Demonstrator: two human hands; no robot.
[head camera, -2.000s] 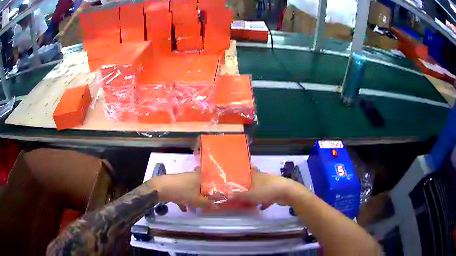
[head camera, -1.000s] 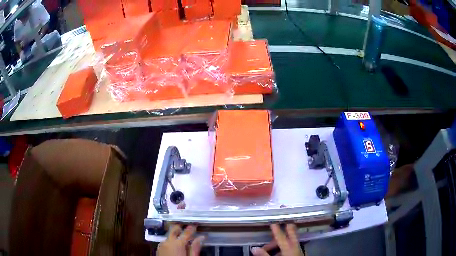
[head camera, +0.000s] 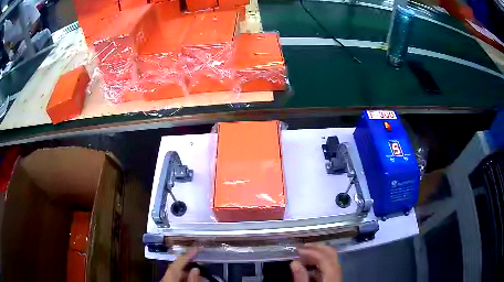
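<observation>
An orange product box (head camera: 248, 168) in a clear film bag lies on the white bed of the sealer (head camera: 309, 193). The silvery sealing bar (head camera: 260, 224) lies across the bed in front of the box. Clear film (head camera: 237, 249) shows on the near side of the bar. My left hand (head camera: 181, 267) is at the film's left end and my right hand (head camera: 319, 263) at its right end. Both are cut off by the bottom edge. Their fingertips are at the film, but whether they pinch it is unclear.
The blue control unit (head camera: 388, 165) stands at the right of the bed. An open brown carton (head camera: 105, 204) with orange boxes inside is at left. Behind are bagged orange boxes (head camera: 160, 60) on a plywood board (head camera: 33, 104), and a teal can (head camera: 399, 36) on the green conveyor (head camera: 331, 71).
My hands came away from the bagged box, which now lies on the bed, and moved to the near edge. In the last second the film has come into view between my hands.
</observation>
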